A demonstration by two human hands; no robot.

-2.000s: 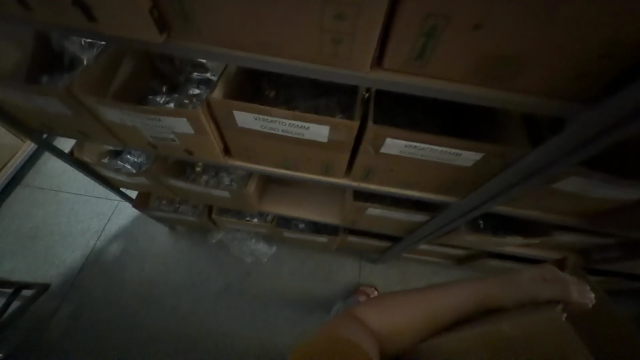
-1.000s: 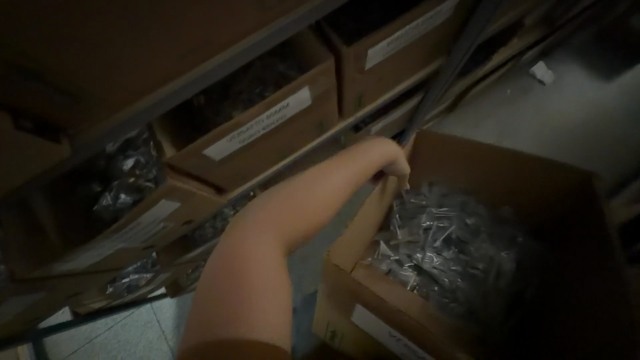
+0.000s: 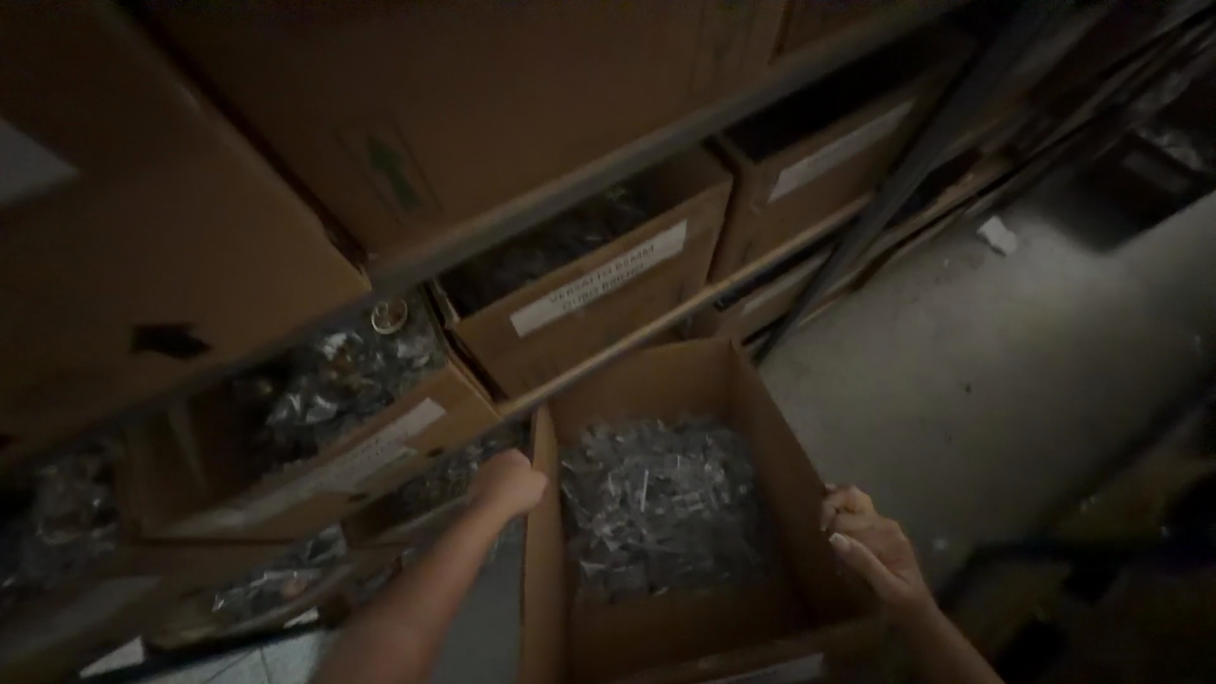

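Note:
An uncovered cardboard box [image 3: 774,470] hangs between my hands in front of the shelving, with many small clear plastic packets [image 3: 665,503] heaped inside. My left hand [image 3: 510,483] grips the box's left wall near its top edge, the fingers partly hidden. On the opposite side, my right hand [image 3: 869,541] holds the right wall, thumb and fingers at the rim. The far end of the box lies close to the shelf edge, below a labelled cardboard box [image 3: 608,285]; whether they touch cannot be told.
Left of it, another shelf box [image 3: 418,408] holds clear bags. Large cardboard boxes [image 3: 494,104] fill the shelf above. A dark metal upright [image 3: 879,199] stands beyond my box. Concrete floor [image 3: 883,399] runs along the right, with a white scrap [image 3: 997,236] lying on it.
My right hand has come into view on the box's right wall. The packet-filled box, at the right a second ago, now sits nearer the middle. The view has turned.

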